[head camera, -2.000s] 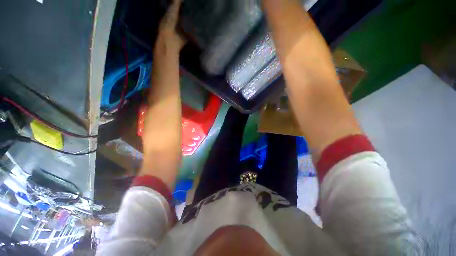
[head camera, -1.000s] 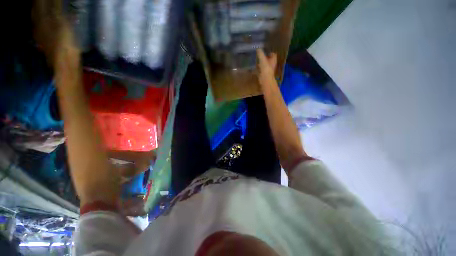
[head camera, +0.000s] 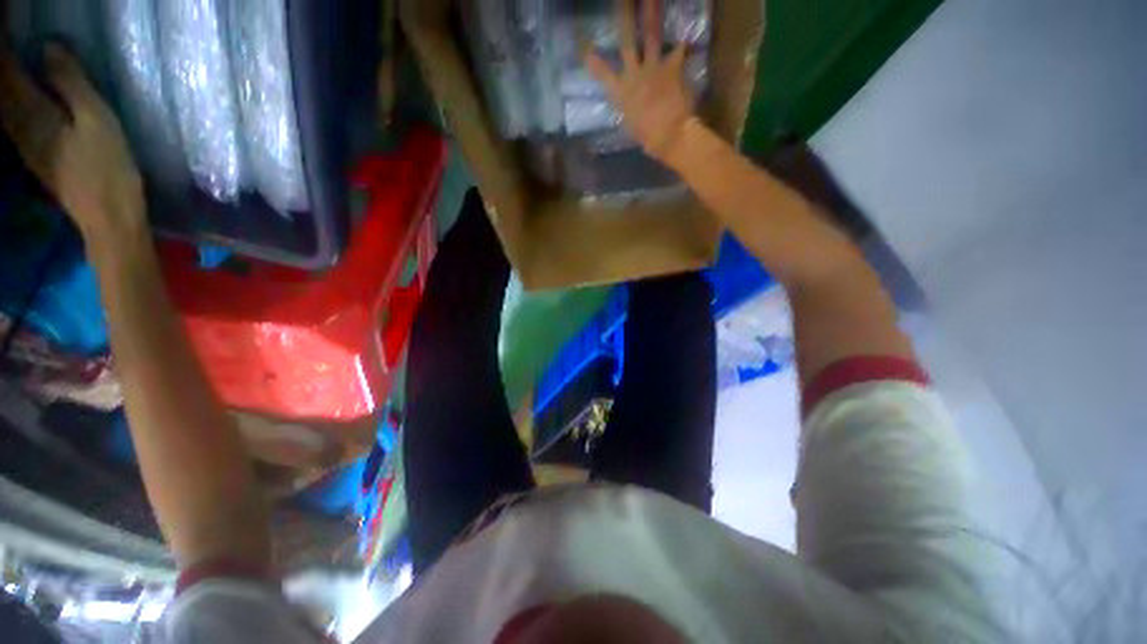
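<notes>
The black plastic tote (head camera: 330, 138) is at the upper left, with silvery bubble-wrapped packs (head camera: 201, 113) in a row inside. My left hand (head camera: 86, 141) is at the tote's left edge; it is dark and blurred, and its grip is unclear. The brown cardboard carton (head camera: 616, 258) is open at the top centre and holds several silvery wrapped packs (head camera: 535, 76). My right hand (head camera: 648, 94) is over these packs with its fingers spread; whether it touches them is unclear. The far ends of tote and carton are cut off by the top edge.
A red plastic stool (head camera: 283, 359) is below and partly under the tote. A blue bin (head camera: 585, 359) is between and behind my legs. A container with blue and white contents (head camera: 755, 333) is right of the carton. A white surface (head camera: 1006, 189) fills the right side.
My hands have moved apart since the first frame. The tote now shows at upper left and the carton more fully. Since the second frame, my right hand has gone from the carton's near end to over its packs.
</notes>
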